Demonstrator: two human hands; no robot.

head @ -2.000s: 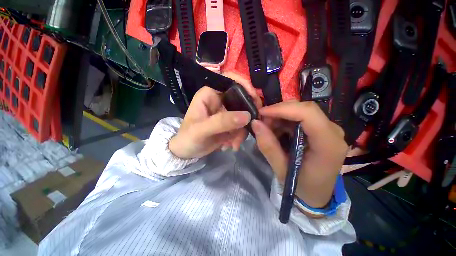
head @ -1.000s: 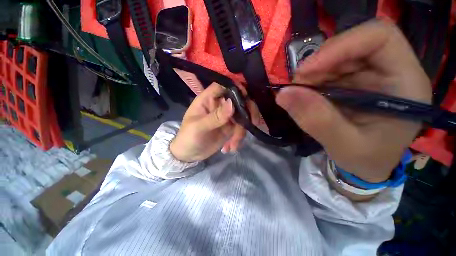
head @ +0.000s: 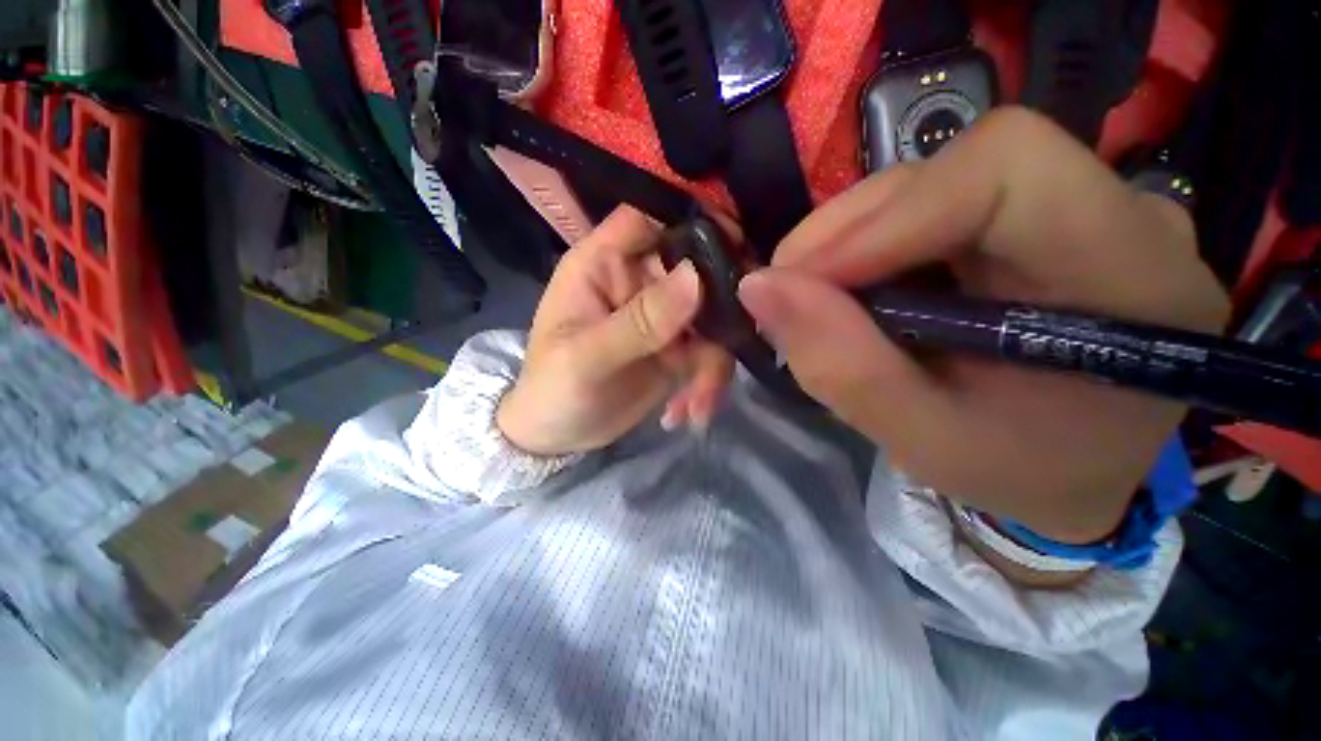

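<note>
My left hand (head: 601,340) holds a dark smartwatch (head: 709,271) by its case between thumb and fingers, edge turned up. Its black strap (head: 587,162) runs up and left. My right hand (head: 1000,319) grips a black pen-shaped tool (head: 1079,352) with pale lettering, its rear end pointing right. The right fingertips are close beside the watch case; they hide the tool's tip, so I cannot tell whether it touches. A blue wristband (head: 1123,539) is on my right wrist.
Watches lie across a red tray (head: 837,109) beyond my hands, one with its sensor back (head: 927,116) up, another screen up (head: 749,48). A red compartment tray (head: 65,232) stands at left. A carton (head: 210,539) and white bags (head: 87,434) are on the floor.
The tool was upright in my right palm, then swung to point at the watch. Since the last earlier frame my right hand has moved left, its fingertips now close to the watch case.
</note>
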